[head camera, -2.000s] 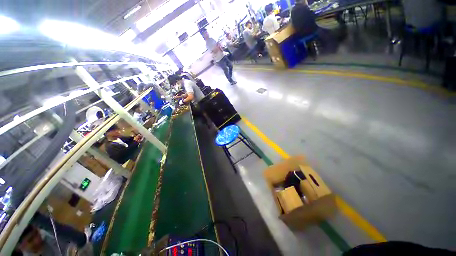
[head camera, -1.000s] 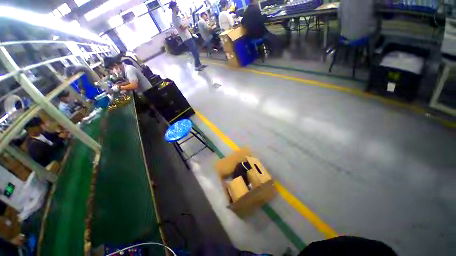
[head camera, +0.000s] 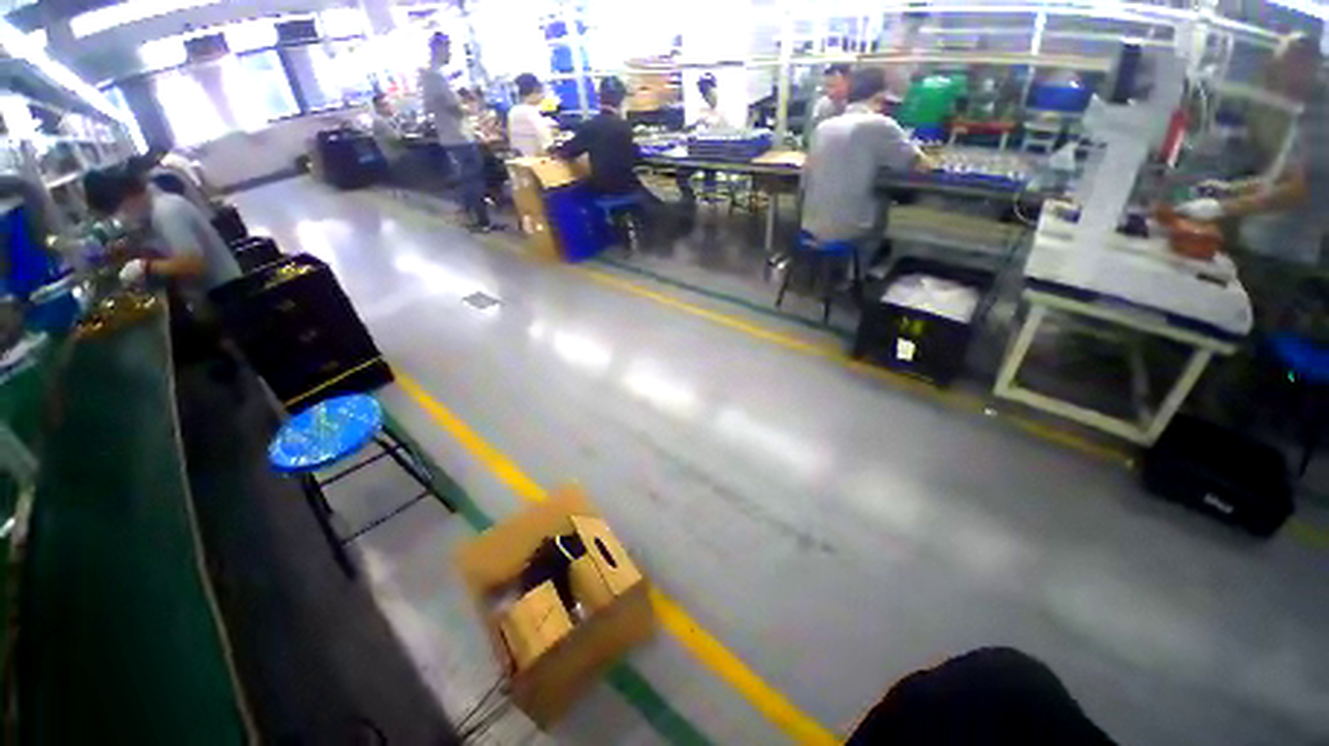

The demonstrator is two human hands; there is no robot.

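Observation:
Neither of my hands shows in the head view. An open cardboard box point(head camera: 561, 612) stands on the floor in front of me, with dark items and cardboard pieces inside. A stool point(head camera: 328, 433) with a blue round seat stands behind it to the left. The green bench point(head camera: 124, 583) runs along the left edge. A dark rounded shape point(head camera: 984, 703) shows at the bottom edge; I cannot tell what it is.
Black crates point(head camera: 303, 328) stand beside a person point(head camera: 187, 241) at the bench. Several people sit along a far workbench. A black crate point(head camera: 915, 324) and a white table point(head camera: 1137, 277) stand at the right. Yellow floor lines point(head camera: 496, 459) cross the grey floor.
The view has swung to the right. The bench, stool and box have shifted left, the soldering station has left the picture, and the white table has come into view.

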